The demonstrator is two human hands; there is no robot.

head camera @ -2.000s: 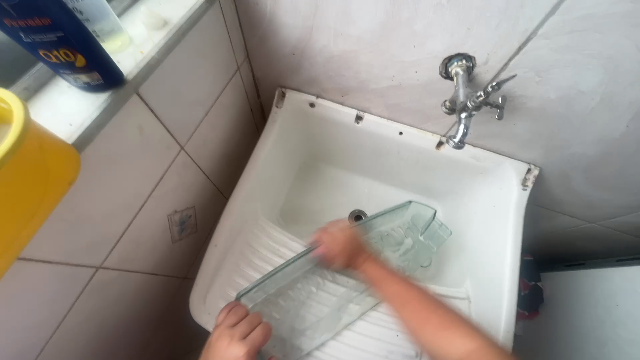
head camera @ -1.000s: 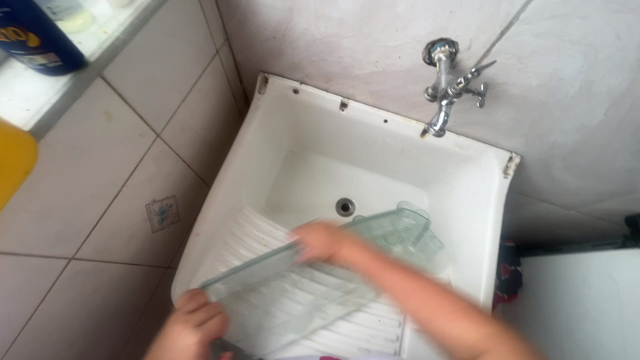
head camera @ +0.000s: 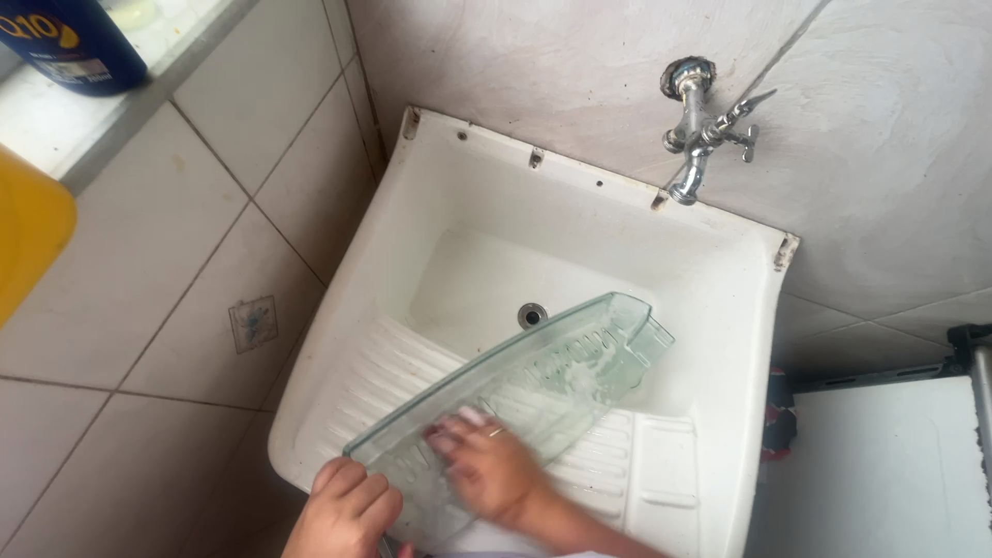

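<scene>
A clear, greenish plastic refrigerator shelf or bin (head camera: 535,372) with slots and some foam on it lies tilted across the ridged part of a white laundry sink (head camera: 496,291). My left hand (head camera: 345,508) grips its near left corner. My right hand (head camera: 492,469), a ring on one finger, is on the inner face of the plastic piece, blurred at the fingertips; whether it holds a sponge or cloth cannot be told. The far end of the piece reaches over the basin, to the right of the drain (head camera: 532,315).
A metal tap (head camera: 692,143) juts from the wall above the sink's back rim. At the upper left a blue bottle (head camera: 74,46) stands on a ledge (head camera: 178,58), with a yellow container (head camera: 27,232) below. To the right are a patterned cloth (head camera: 779,415) and a white panel (head camera: 883,465).
My right hand has moved down along the plastic piece, from its upper edge to its inner face nearer my left hand. My left hand keeps its hold on the corner.
</scene>
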